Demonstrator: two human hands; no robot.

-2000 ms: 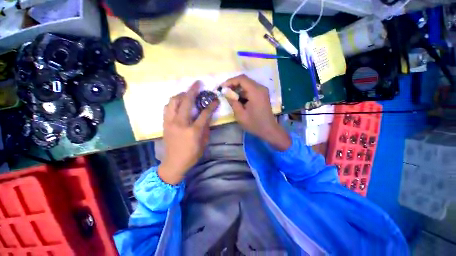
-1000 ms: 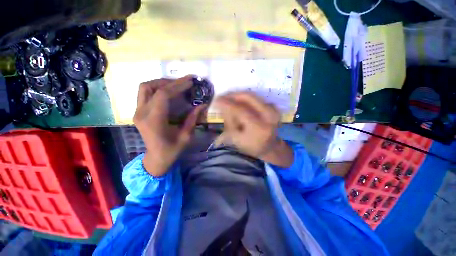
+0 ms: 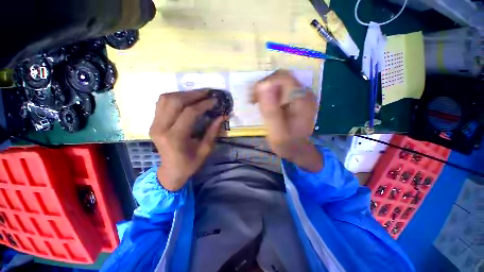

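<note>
A round black unit (image 3: 218, 104) is held between the thumb and fingers of my left hand (image 3: 180, 130), over the front part of the white paper (image 3: 241, 85). My right hand (image 3: 286, 109) is a little to the right of the unit, apart from it. It is blurred, with its fingers bent together. A small pale thing shows at its fingers, but I cannot tell what it is or whether the hand grips it.
Glossy black units (image 3: 85, 77) are heaped at left. Red compartment trays stand at lower left (image 3: 40, 204) and right (image 3: 406, 183). Iridescent tweezers (image 3: 297, 50), a black marker (image 3: 323, 32) and a yellow dotted sheet (image 3: 406, 66) lie at right. A dark body (image 3: 79, 26) overhangs the upper left.
My right hand has moved right and up, away from the unit. My left hand still holds the unit, now tilted differently. The view has shifted since the oldest frame.
</note>
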